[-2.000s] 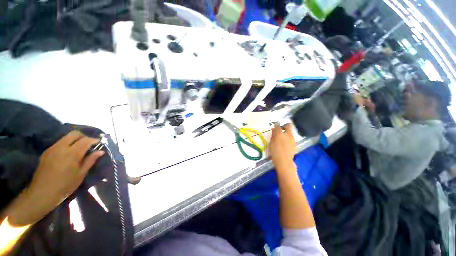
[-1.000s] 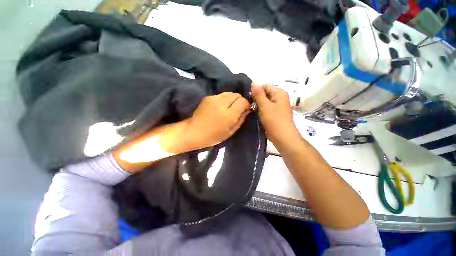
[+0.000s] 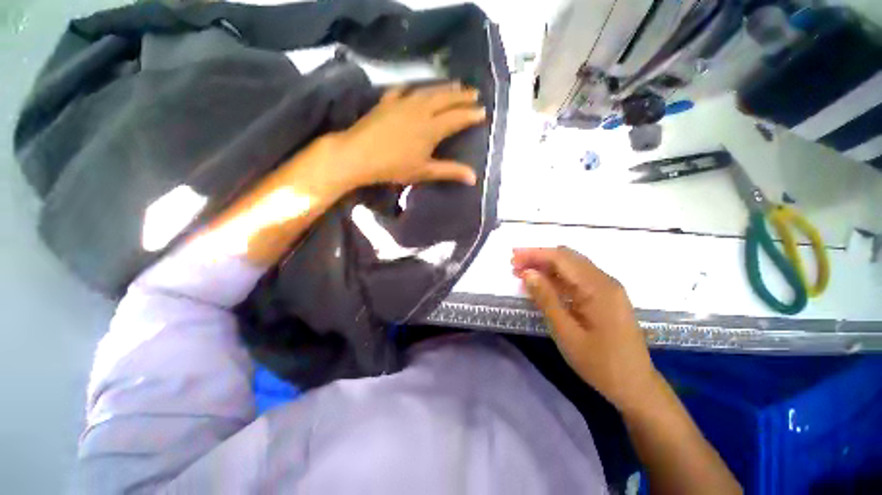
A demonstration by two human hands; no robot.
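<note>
The dark grey garment (image 3: 232, 106) lies in a soft heap on the left part of the table. Its zipper edge (image 3: 495, 126), a pale line of teeth, runs down the right side and curves to the front edge. My left hand (image 3: 411, 135) lies flat on the garment with fingers spread, just left of the zipper edge. My right hand (image 3: 580, 305) is over the table's front edge, right of the garment and apart from it, with fingers curled and thumb near the index finger. Whether it holds something small cannot be told.
Scissors with green and yellow handles (image 3: 785, 256) lie on the right of the table, beside black thread snips (image 3: 682, 166). The sewing machine (image 3: 590, 48) stands at the back right. A ruler tape (image 3: 716, 334) follows the front edge. A blue crate (image 3: 764, 416) is below.
Both hands have left the zipper's top end. My left hand has flattened and spread on the garment; my right hand has moved down to the front edge. The zipper edge lies straighter.
</note>
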